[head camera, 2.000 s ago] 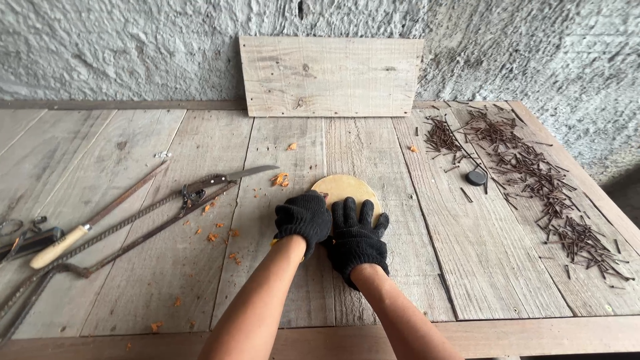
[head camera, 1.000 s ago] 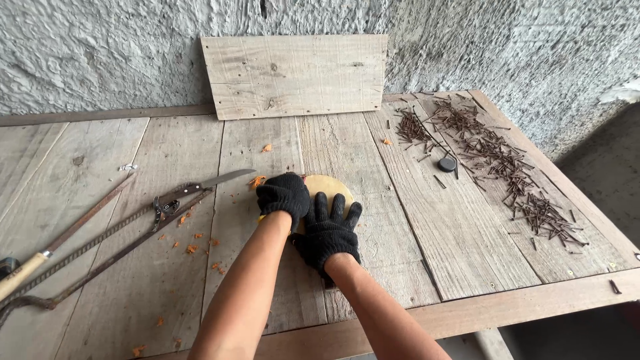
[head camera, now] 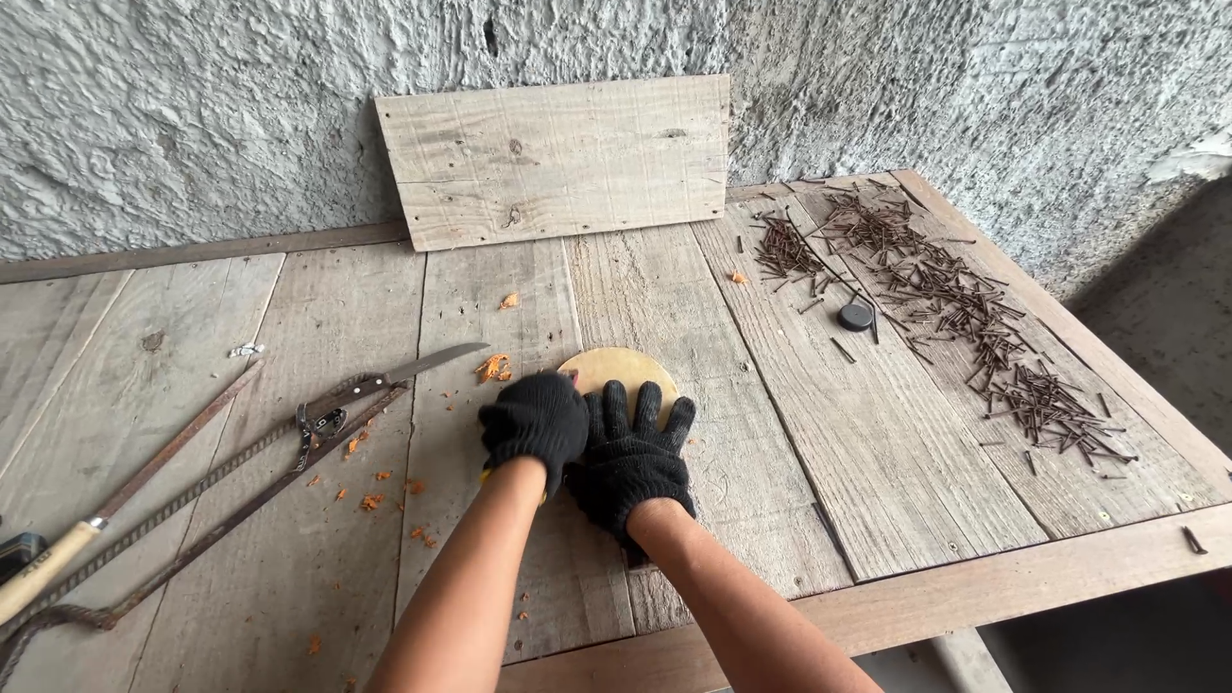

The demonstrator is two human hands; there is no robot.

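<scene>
Both my hands wear black knit gloves and lie side by side over a round, flat, yellowish disc on the plank table. My left hand is curled into a fist at the disc's left edge, around something mostly hidden; a bit of red shows above it and a bit of yellow near the wrist. My right hand presses palm down on the disc with its fingers spread. Something dark red shows a little below the right wrist, mostly covered. Orange shavings lie just left of the disc.
A curved blade joined to long rusty bars and a wooden-handled tool lie at left. A board leans on the rough wall. Many rusty nails and a small black round object are at right.
The view has shifted over the table. Both hands stay at the disc, the left one in a fist and the right one flat.
</scene>
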